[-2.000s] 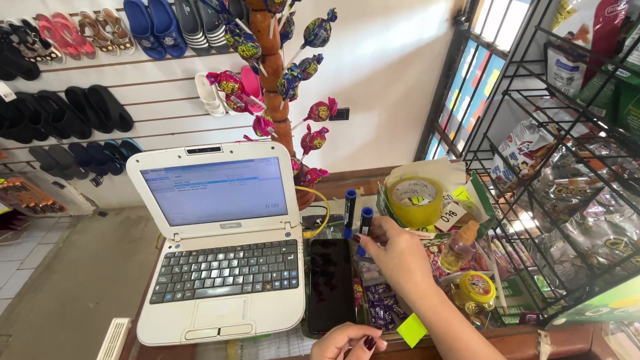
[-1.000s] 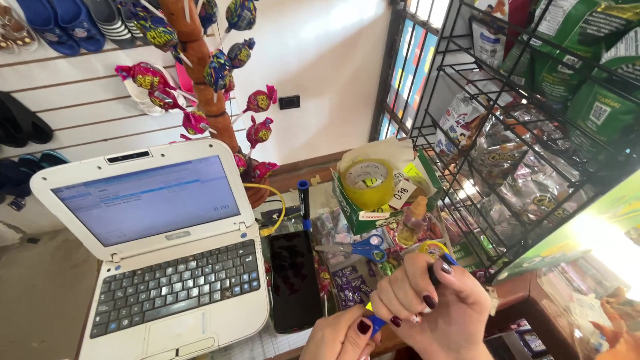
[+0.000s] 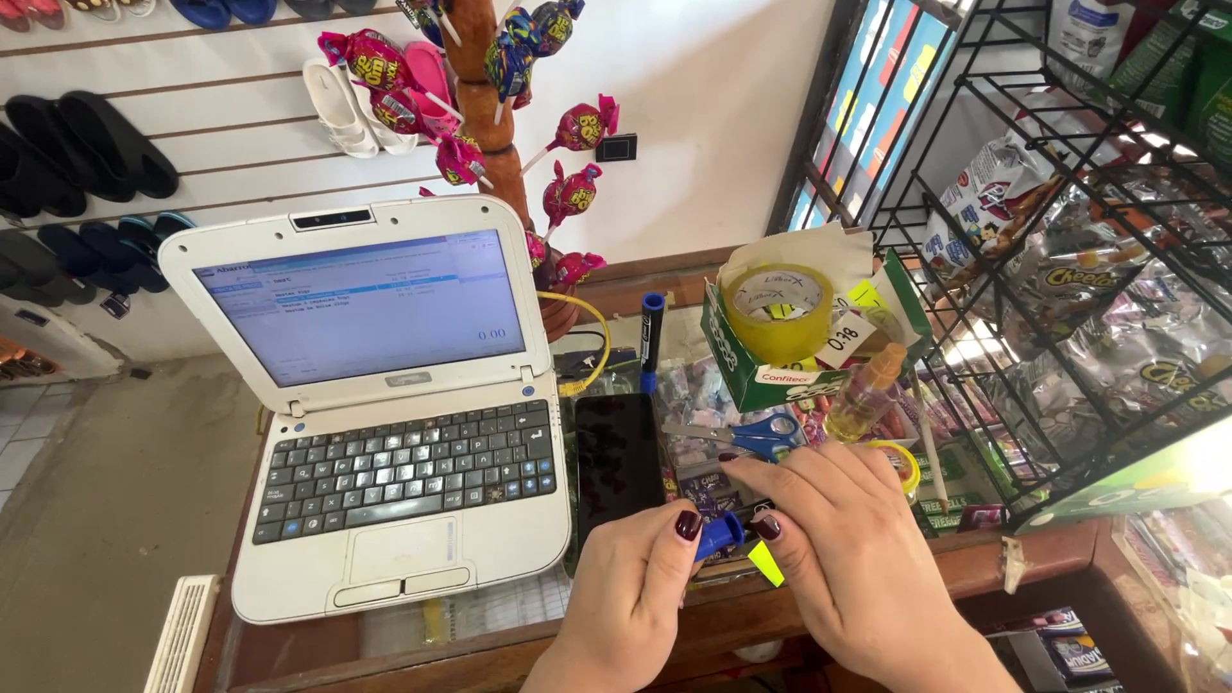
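My left hand pinches a blue marker cap between thumb and fingers. Close on its right, my right hand is curled around a dark marker, mostly hidden by the fingers. A neon yellow-green paper slip shows between the hands; which one holds it, I cannot tell. Another black marker with blue ends stands upright behind the black phone. Blue-handled scissors lie just beyond my right hand, near small purple-wrapped candies.
At left is an open white laptop. A green box holds yellow tape and price slips. Beside it stands a small bottle. A black wire rack with snack bags borders the right; lollipops rise behind.
Two seconds ago my right hand was at one of two upright markers; that marker has left its place and is now between my hands. My left hand has come up beside my right hand. The view has shifted.
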